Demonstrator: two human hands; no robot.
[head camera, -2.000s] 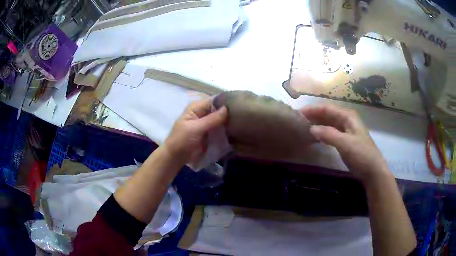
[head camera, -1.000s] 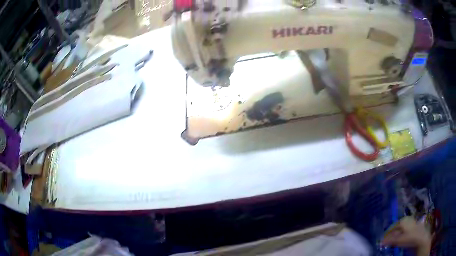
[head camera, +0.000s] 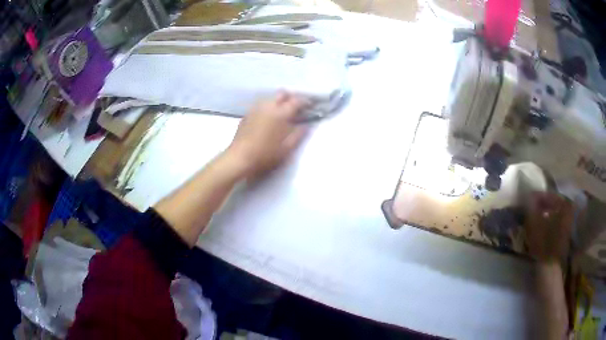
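My left hand (head camera: 271, 136) is at the right end of the panel stack (head camera: 199, 80), its fingertips touching the folded lower corner; its grip is unclear. The stack is pale grey-white with tan bands and lies at the upper left of the table. My right hand (head camera: 549, 222), blurred, is over the right part of the machine bed (head camera: 432, 206), just right of the needle area. A small pale piece (head camera: 525, 178) shows at its fingers, close to the presser foot (head camera: 493, 174); it seems held, with part of it hidden.
The cream-white machine head (head camera: 475, 106) stands at the right. A yellow scissors handle (head camera: 585, 299) shows at the lower right edge. A purple box (head camera: 83, 66) is at the far left. Pale cloth pieces (head camera: 63, 272) lie below the table edge.
The brown-faced piece held in both hands earlier is no longer seen there. My left hand has come back into view at the stack; my right hand has moved up to the machine bed.
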